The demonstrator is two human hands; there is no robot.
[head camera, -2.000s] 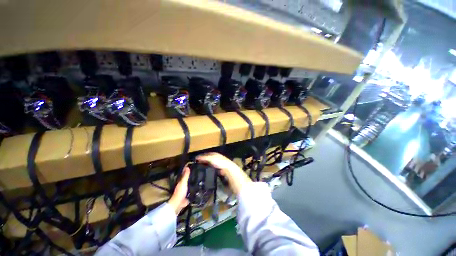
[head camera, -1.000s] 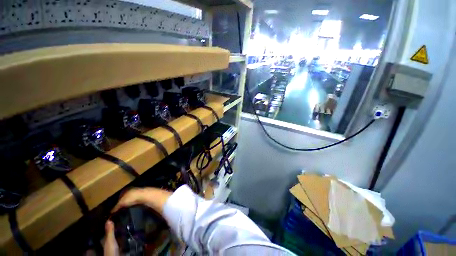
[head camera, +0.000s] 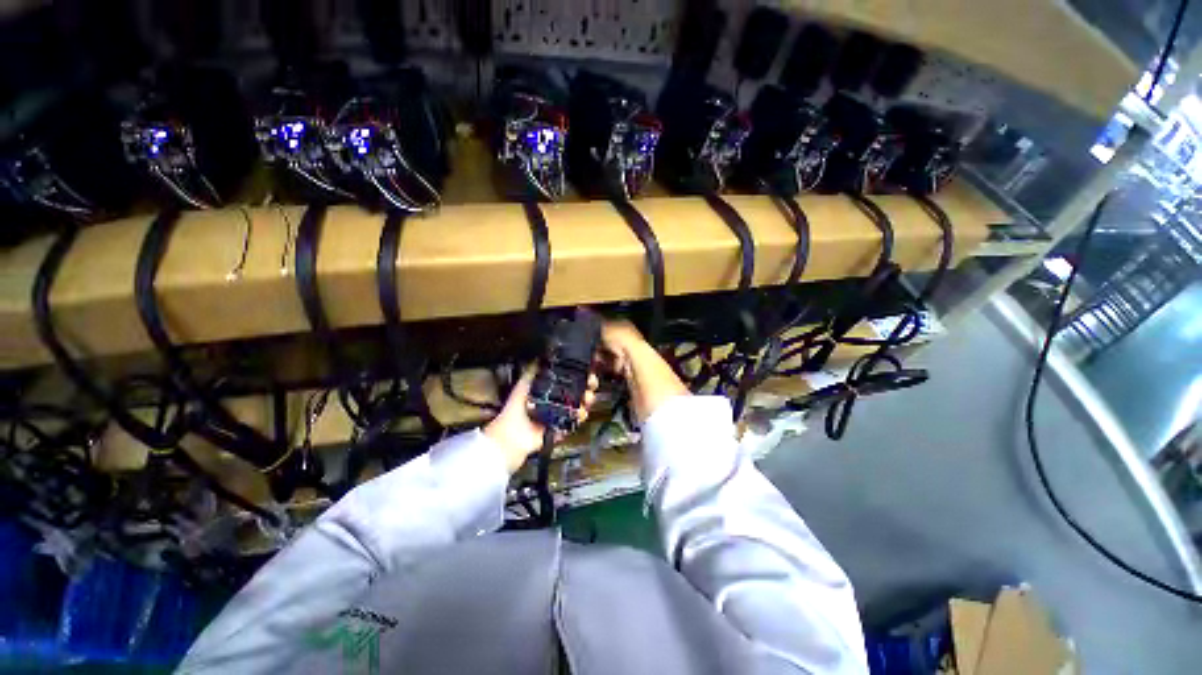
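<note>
A black power adapter (head camera: 567,365) is held upright between my hands in front of the rack shelf edge. My left hand (head camera: 522,419) grips its lower left side. My right hand (head camera: 625,359) is at its right side, its fingers partly hidden behind the adapter. A black cable hangs below the adapter. Behind, a row of black adapters with small blue-white lights and thin wires stands on the cardboard-covered shelf (head camera: 448,261). Their black cords hang over the shelf's front edge.
A pale socket strip (head camera: 580,29) runs behind the adapters. Looped black cords (head camera: 857,379) lie on the lower shelf at right. Cardboard sheets (head camera: 1008,636) lie over blue crates at lower right. Blue crates (head camera: 99,609) stand at lower left. A black cable hangs along the right wall.
The view has swung from the window and wall back to face the rack. The adapter in my hands is now clearly visible near the centre, still held by both hands.
</note>
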